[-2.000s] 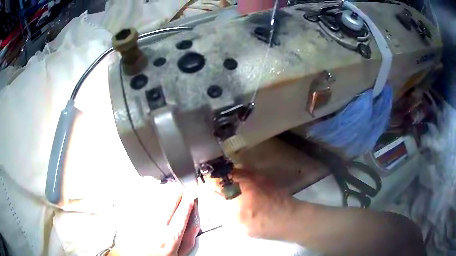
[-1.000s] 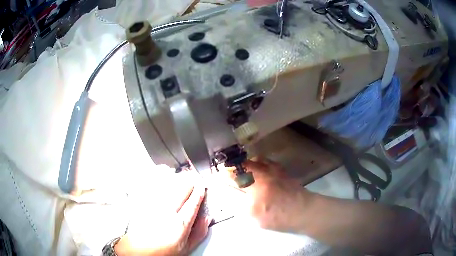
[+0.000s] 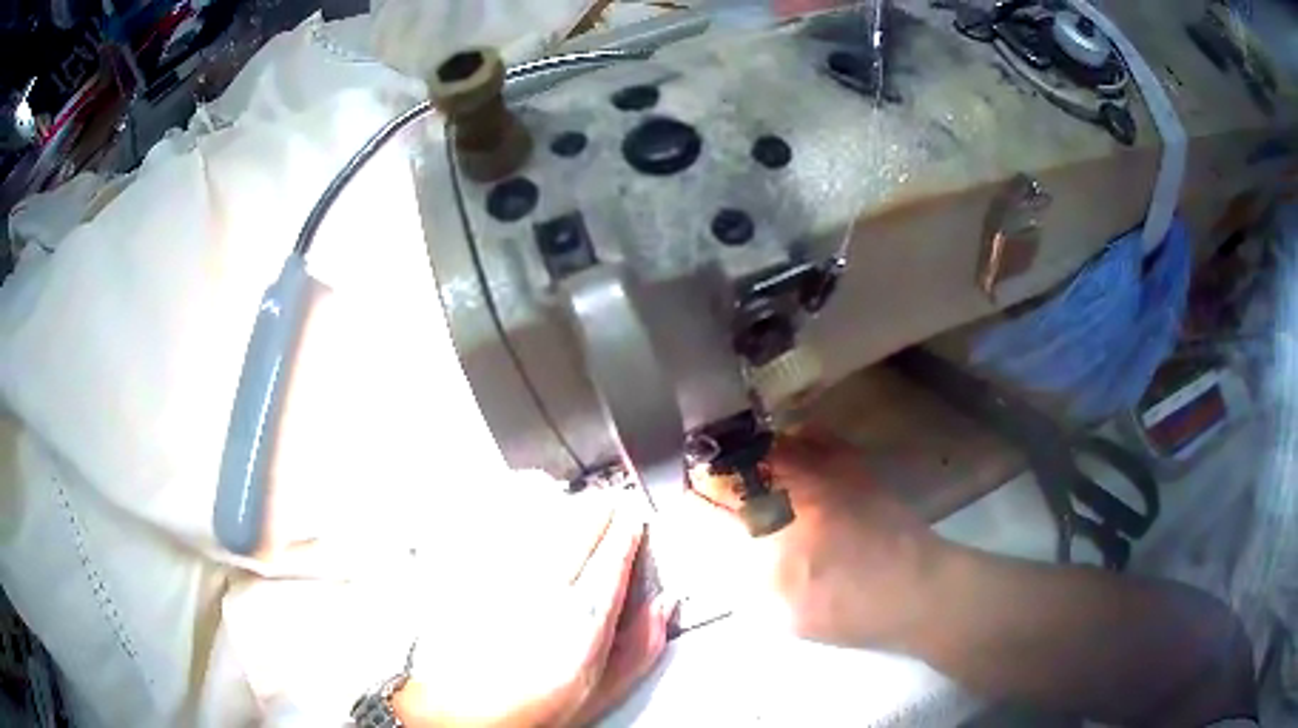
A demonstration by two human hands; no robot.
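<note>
The sewing machine head (image 3: 641,256), beige-grey with black round plugs, fills the middle. The cream-white garment piece (image 3: 128,356) spreads in folds left of it and is lost in glare under the lamp. My left hand (image 3: 570,626), with a watch at the wrist, lies flat on the fabric in front of the needle area, fingers together. My right hand (image 3: 840,548) reaches in from the right beside the needle area; its fingertips are hidden behind the machine parts and in glare. Whether either hand pinches fabric cannot be seen.
A grey-blue lamp bar (image 3: 268,413) hangs left of the head. Fabric shears (image 3: 1061,462) lie right of my right hand, handles toward the right. A light blue tassel (image 3: 1103,327) hangs from the arm. A small labelled box (image 3: 1189,415) is at the right.
The whole view has shifted, so machine, lamp and both hands appear further right. Both hands stay near the needle area, with little visible change against the machine.
</note>
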